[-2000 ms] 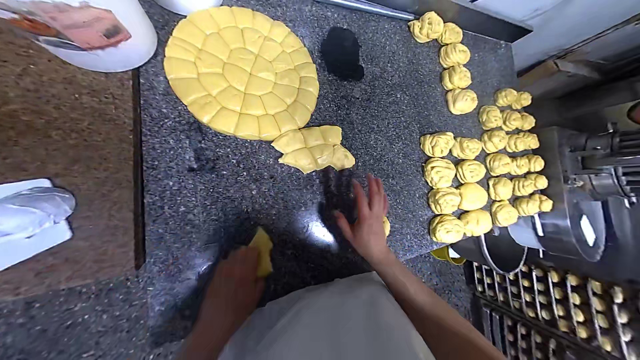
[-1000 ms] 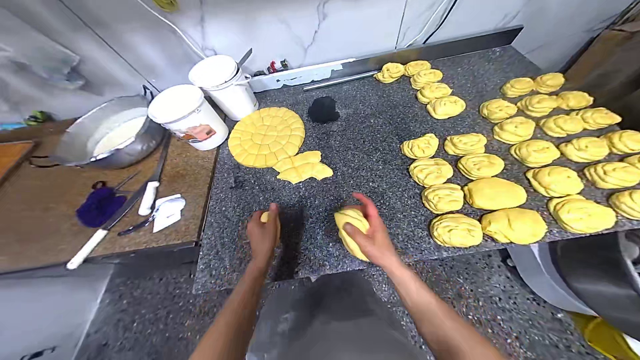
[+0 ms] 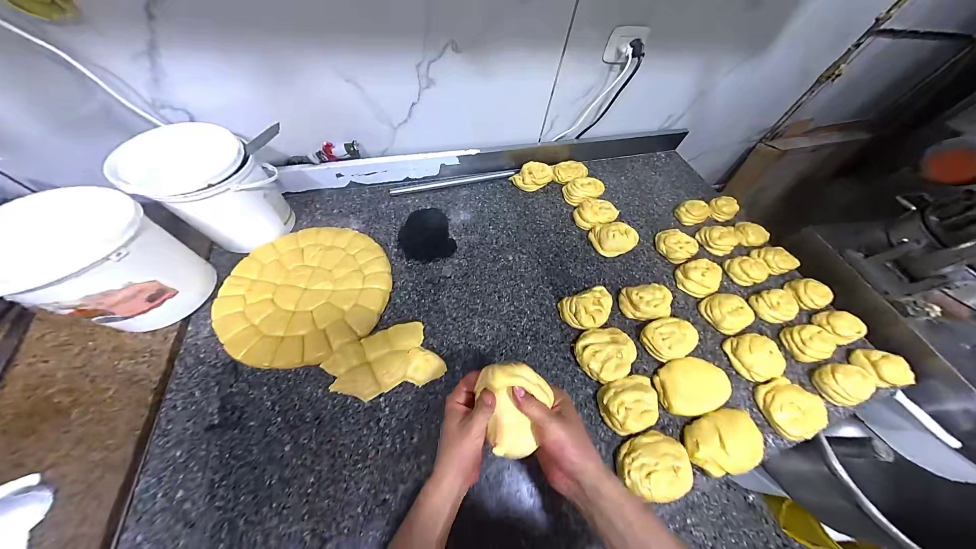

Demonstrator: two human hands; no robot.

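A lump of yellow dough (image 3: 512,412) is held between my left hand (image 3: 463,427) and my right hand (image 3: 563,438), above the dark speckled countertop, with both thumbs on its top. Left of my hands lies a flat round of dough (image 3: 305,293) scored into many pieces. Several cut pieces of dough (image 3: 381,362) rest against its lower right edge. To the right, rows of shaped dough pieces (image 3: 669,339) cover the counter, and a short line of similar pieces (image 3: 595,213) runs toward the back.
Two white buckets (image 3: 164,290) (image 3: 236,217) stand at the back left. A black cloth-like item (image 3: 427,235) and a metal rod (image 3: 452,183) lie on the counter (image 3: 305,473). A wall socket with cables (image 3: 627,46) is behind. Metal equipment (image 3: 892,259) stands beyond the right edge.
My hands were apart and have come together around one lump of dough. One second ago the right hand held a lump and the left a small piece. The view has shifted strongly.
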